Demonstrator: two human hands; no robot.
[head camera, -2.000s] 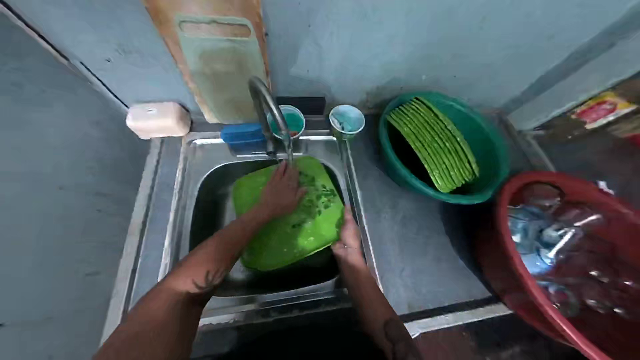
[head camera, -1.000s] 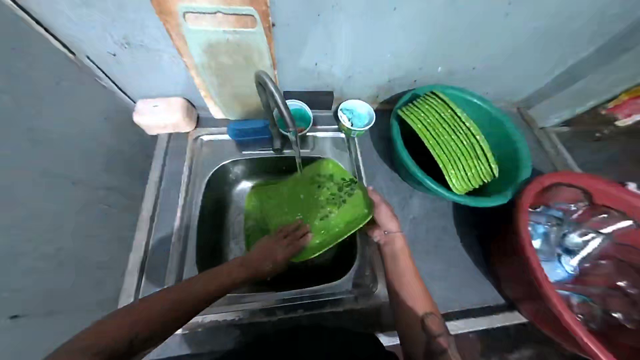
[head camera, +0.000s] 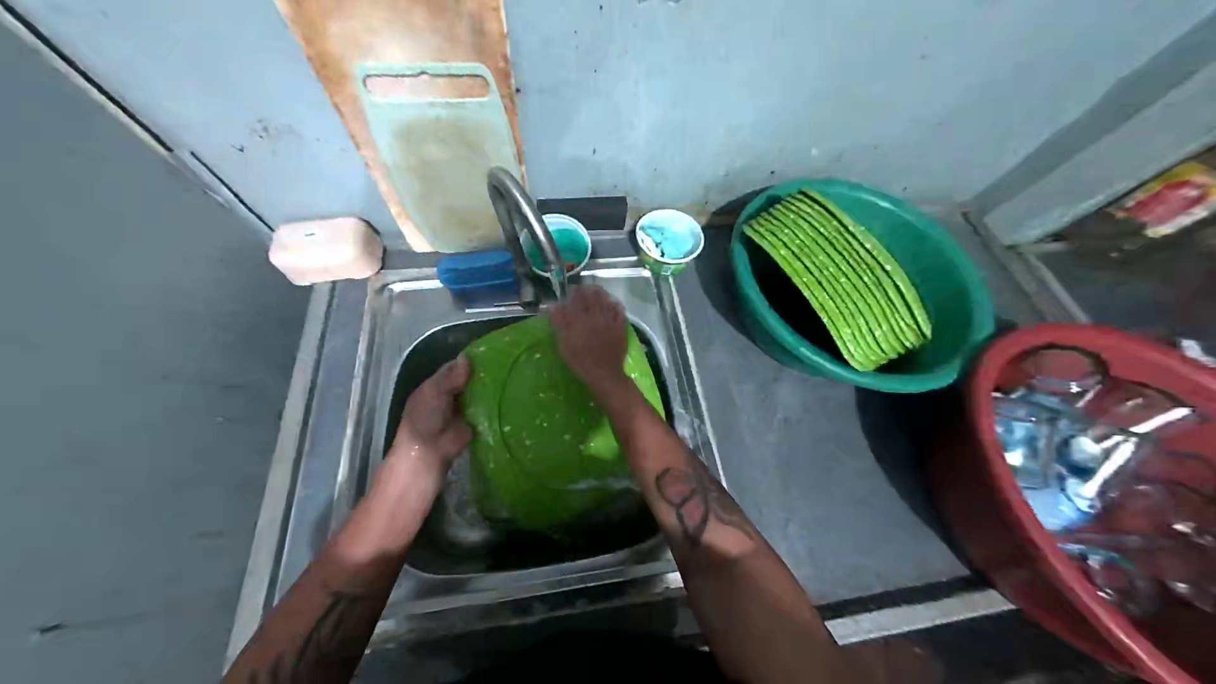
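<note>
A green plastic plate (head camera: 546, 432) is tilted inside the stainless steel sink (head camera: 456, 546), below the curved metal faucet (head camera: 522, 214). Its plain side with a raised oval ridge faces me, wet and speckled with drops. My left hand (head camera: 439, 413) grips the plate's left edge; the fingertips behind it are hidden. My right hand (head camera: 591, 332) lies on the upper part of the plate, just under the faucet spout, with its fingers partly hidden and blurred. Several similar green plates (head camera: 841, 275) stand stacked on edge in a green plastic basin (head camera: 969, 285) at the right.
A red plastic tub (head camera: 988, 456) with clear glassware (head camera: 1073, 446) stands at the right. Behind the sink are a pink soap case (head camera: 326, 250), a blue sponge (head camera: 478, 274), two plastic cups (head camera: 670, 239) and a light green cutting board (head camera: 442, 161) leaning on the wall.
The plate has been turned over: its patterned side faced me before. My left hand has moved up to its left edge, and my right hand has gone from its right edge to its top.
</note>
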